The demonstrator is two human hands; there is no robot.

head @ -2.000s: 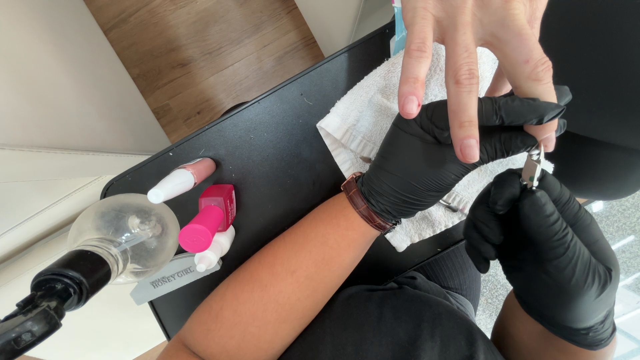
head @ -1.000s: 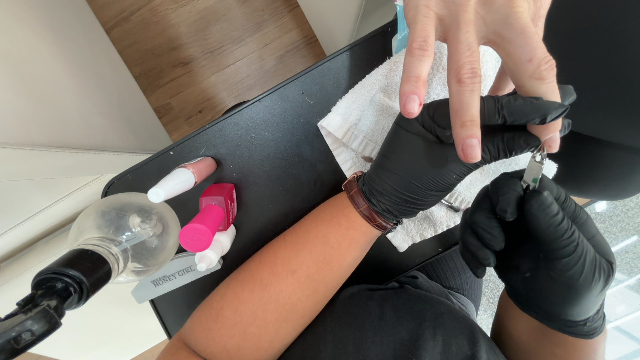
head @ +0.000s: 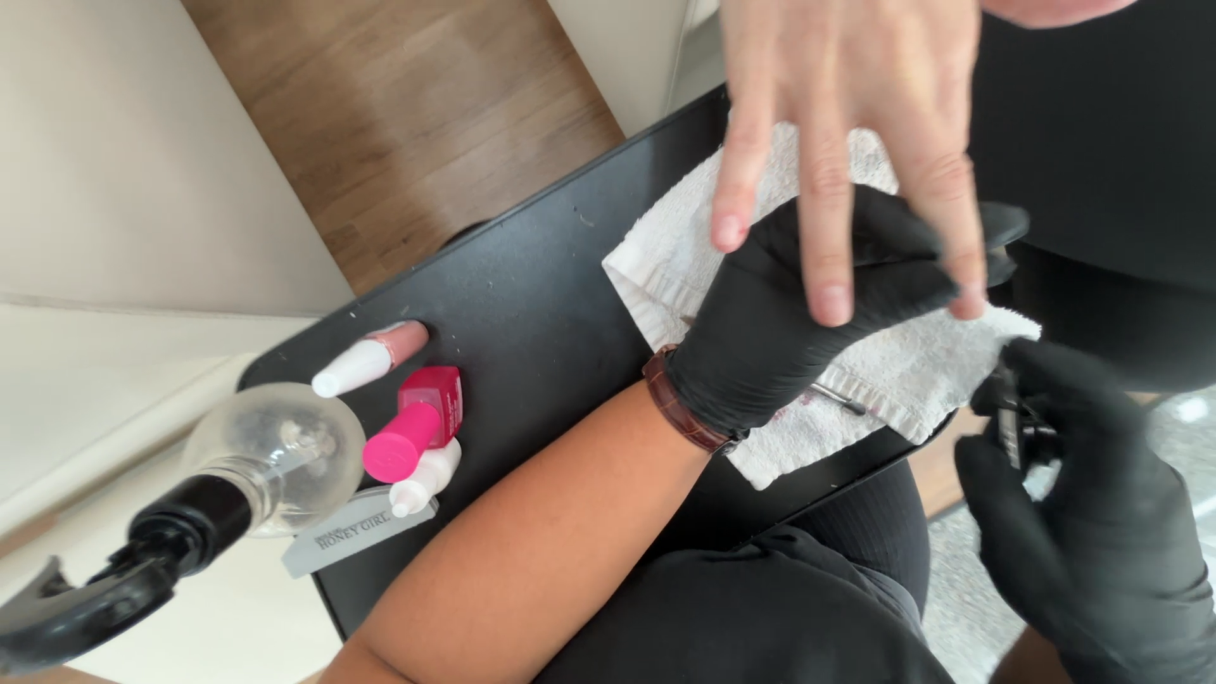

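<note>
My left hand (head: pixel 788 313), in a black glove with a brown watch strap at the wrist, holds one finger of another person's hand (head: pixel 855 104) between thumb and fingertips. That person's other visible fingers hang spread over my glove. My right hand (head: pixel 1092 503), also black-gloved and blurred, is at the lower right, apart from the fingers, and holds a small metal nipper (head: pixel 1009 432). A white towel (head: pixel 665 256) lies under my left hand, with a slim metal tool (head: pixel 838 399) on it beside my wrist.
On the black tabletop (head: pixel 532 285), toward the left, are a pink-and-white bottle (head: pixel 372 359), a magenta nail polish bottle (head: pixel 418 423), a small white bottle (head: pixel 427 477) and a grey nail file (head: pixel 361 532). A clear pump bottle (head: pixel 280 456) with a black top stands at the table's left edge.
My right hand has moved down and away from the held finger, with the metal nipper in it. My left hand keeps its hold on the finger.
</note>
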